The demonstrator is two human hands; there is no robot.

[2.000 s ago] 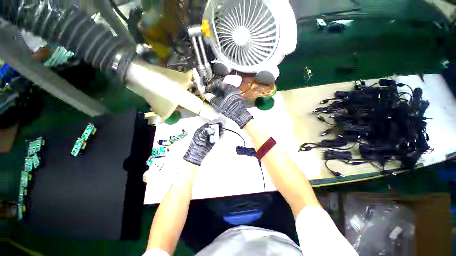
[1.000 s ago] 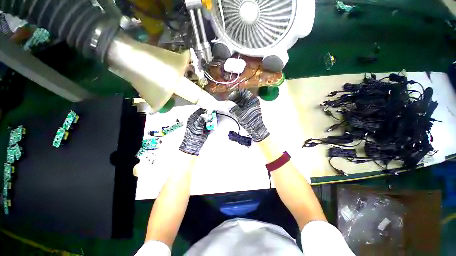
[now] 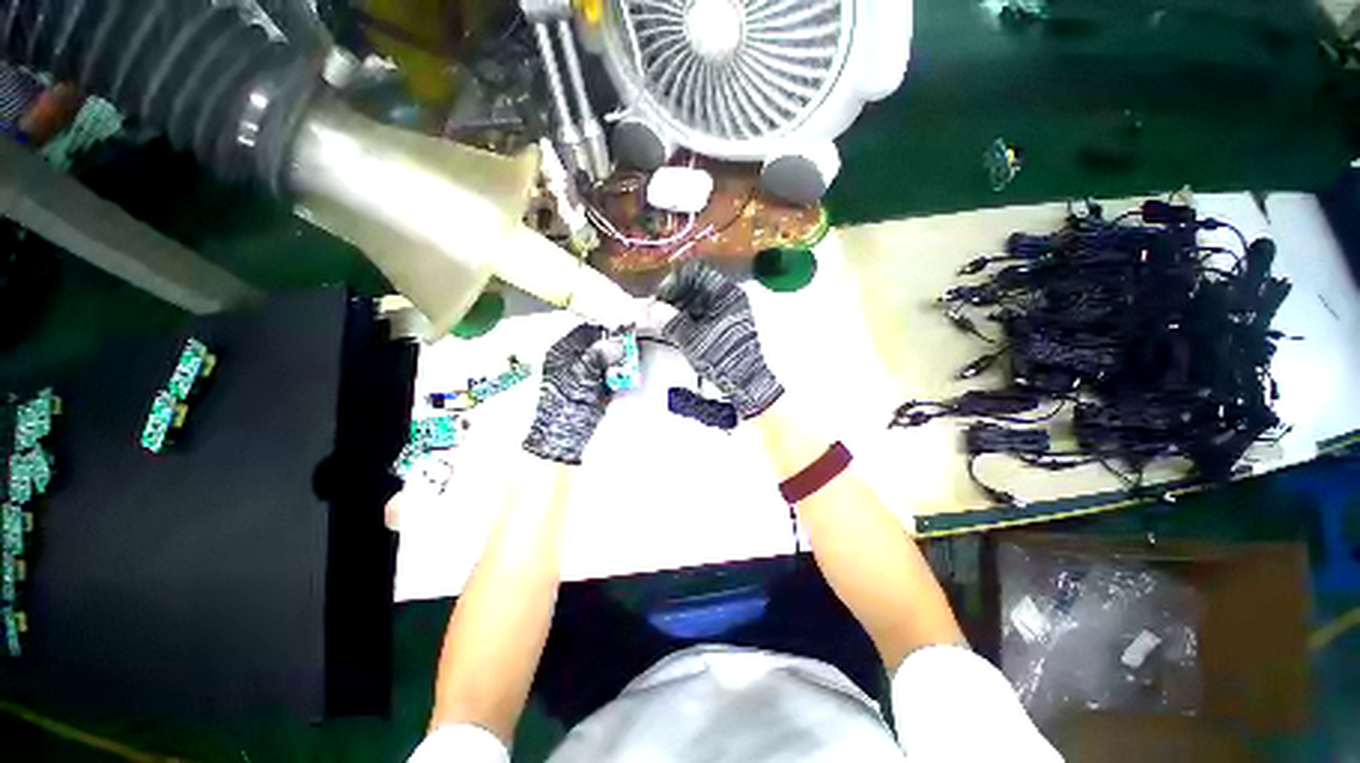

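My left hand (image 3: 573,397), in a grey-black knit glove, holds a small green-white circuit board (image 3: 622,362) upright over the white sheet (image 3: 492,525). My right hand (image 3: 719,342), in the same kind of glove, is just right of the board, its fingers near the board's top and the tip of the pale hood extension (image 3: 573,283). A black cable with a thick moulded section (image 3: 701,407) runs from between the hands and lies by my right wrist. The cable end at my right fingertips is too small to make out.
The cream fume hood (image 3: 425,209) hangs at upper left. A desk fan (image 3: 731,67) stands behind a brown fixture (image 3: 709,224). A pile of black cables (image 3: 1126,350) lies at right. Circuit boards (image 3: 176,395) lie on the black surface (image 3: 194,567) at left. A carton with plastic bags (image 3: 1104,634) is below right.
My right hand has come down from the fixture behind to beside the board. My left hand still holds the board. The whole view has shifted somewhat.
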